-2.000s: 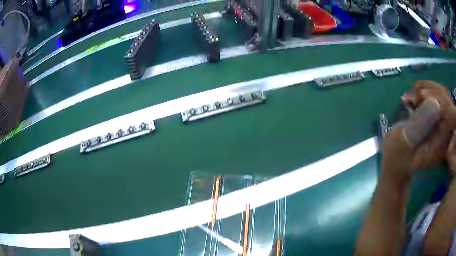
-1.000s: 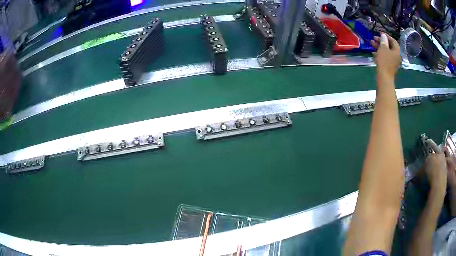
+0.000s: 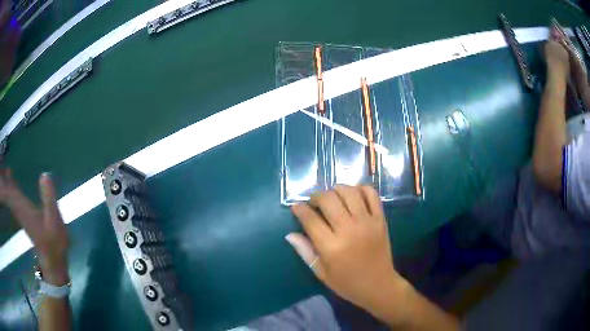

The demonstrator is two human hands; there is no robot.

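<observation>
My right hand (image 3: pixel 349 245) is palm down at the near edge of a clear blister tray (image 3: pixel 301 145). Its fingertips touch or overlap that edge; the thumb, in an off-white cot, is apart. Copper-coloured rows (image 3: pixel 368 123) lie in the tray channels, with a thin white strip (image 3: pixel 343 131) slanted across them. My left hand (image 3: pixel 42 223), blurred at the left edge, has its fingers spread; no held thing shows. A stack of multi-port housings (image 3: pixel 132 242) stands on the bench between my hands, round ports facing me.
More housings (image 3: pixel 59 92) lie on the green belt at upper left. A bench strip (image 3: pixel 213 129) curves across the view. Another person's arm (image 3: pixel 550 123) is at the right, near upright housings (image 3: pixel 515 50). A small clear piece (image 3: pixel 457 121) lies right of the tray.
The view has swung down and left. My right hand has come from the far upper right to the tray. My left hand and the near housing stack have come into view.
</observation>
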